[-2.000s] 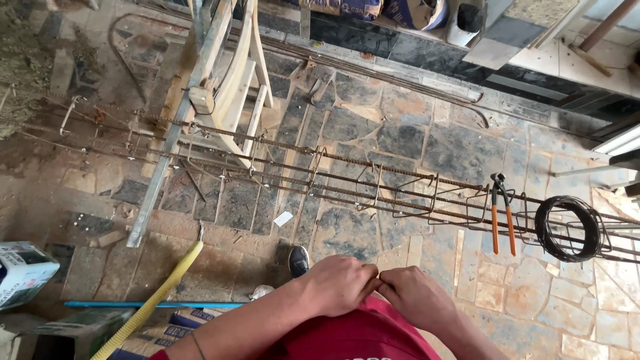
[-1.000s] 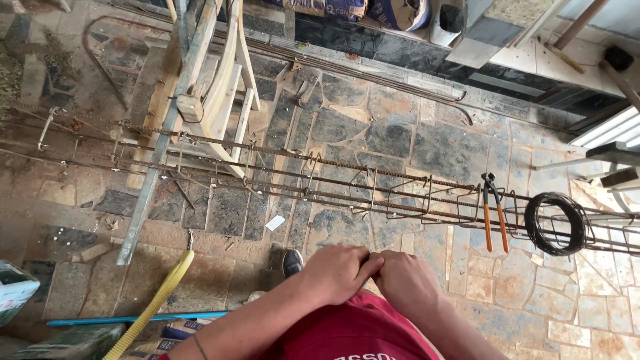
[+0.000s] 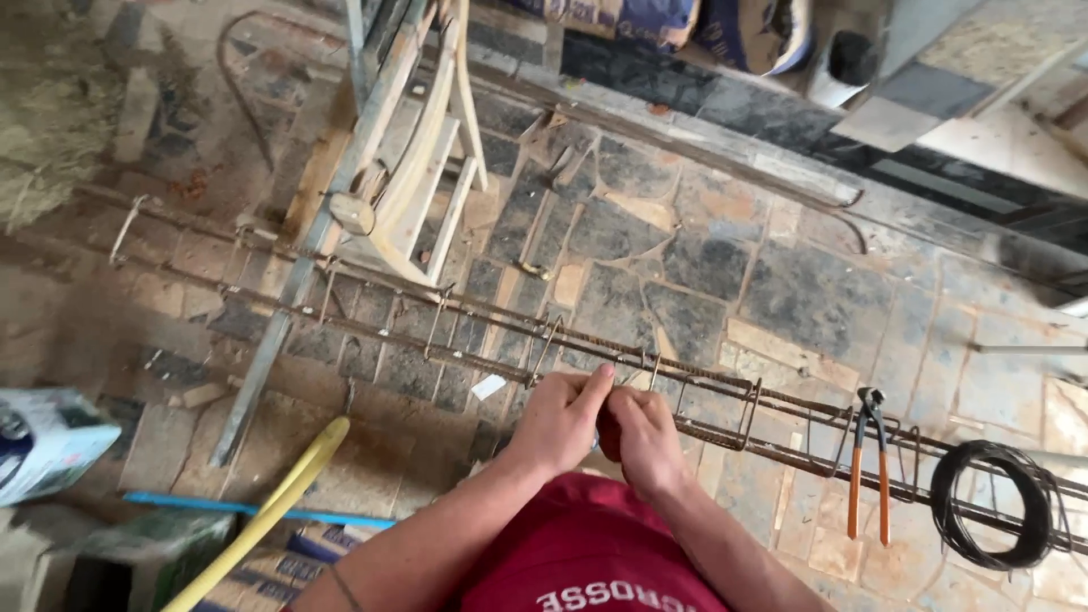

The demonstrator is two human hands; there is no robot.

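My left hand [image 3: 565, 418] and my right hand [image 3: 648, 433] are held together in front of my red shirt, fingers curled, thumbs close to each other. Whether anything small is between the fingers cannot be told. Just beyond them runs a long cage of steel rebar [image 3: 718, 433] with square wire stirrups, crossing the view from upper left to lower right. Orange-handled end-cutting nippers [image 3: 869, 459] hang on the cage at the right. Further right, a coil of black tie wire [image 3: 943, 501] hangs over the bars.
A metal trestle leg [image 3: 251, 387] and a wooden chair-like frame [image 3: 446, 204] stand at the left of the cage. A yellow corrugated hose [image 3: 293, 489] and a blue rod [image 3: 191, 503] lie lower left. Bags [image 3: 659, 21] line the far wall above loose rebar [image 3: 722, 157].
My hands have moved up from near my shirt towards the rebar cage, still together. The nippers and wire coil stay on the cage.
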